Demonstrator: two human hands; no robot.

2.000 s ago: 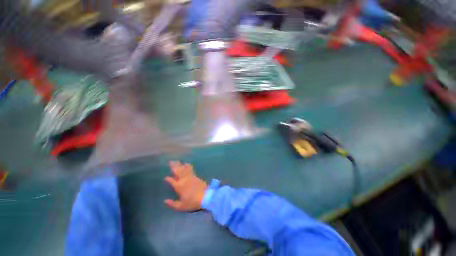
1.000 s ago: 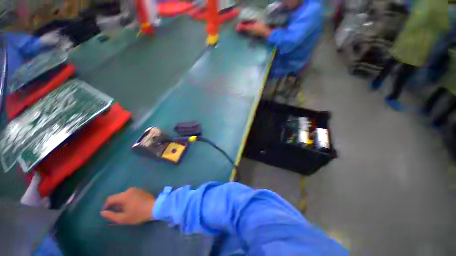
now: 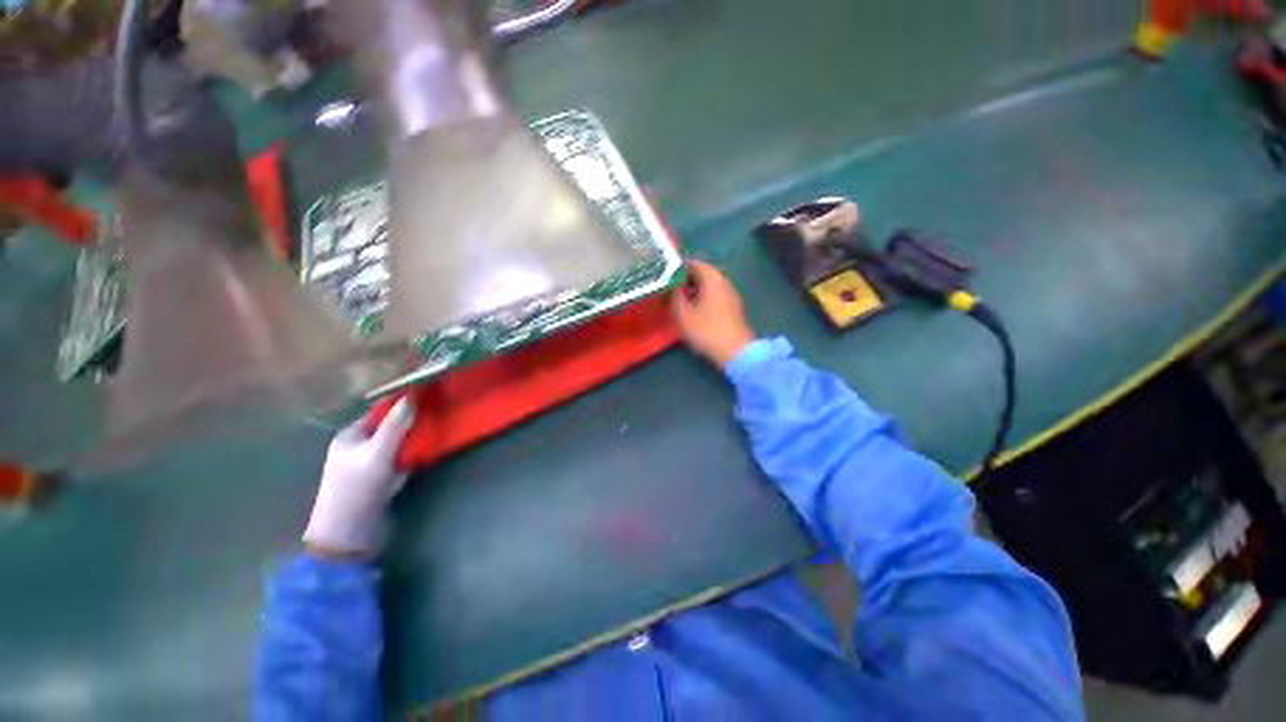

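A large green circuit board lies on a red support in front of me, partly hidden by a translucent fume hood. My left hand, in a white glove, is at the near left corner of the board and red support, fingertips partly hidden. My bare right hand is at the near right corner, thumb and fingers around the board's edge. Both hands appear to grip the board.
Right of the board stand a soldering iron stand with a yellow sponge and a cabled iron. A second hood hangs at left over another board. A black box sits below the bench's right edge.
The view has swung back left from the bench end. My right hand has moved from the mat onto the board's right corner. My gloved left hand now shows clearly at the left corner.
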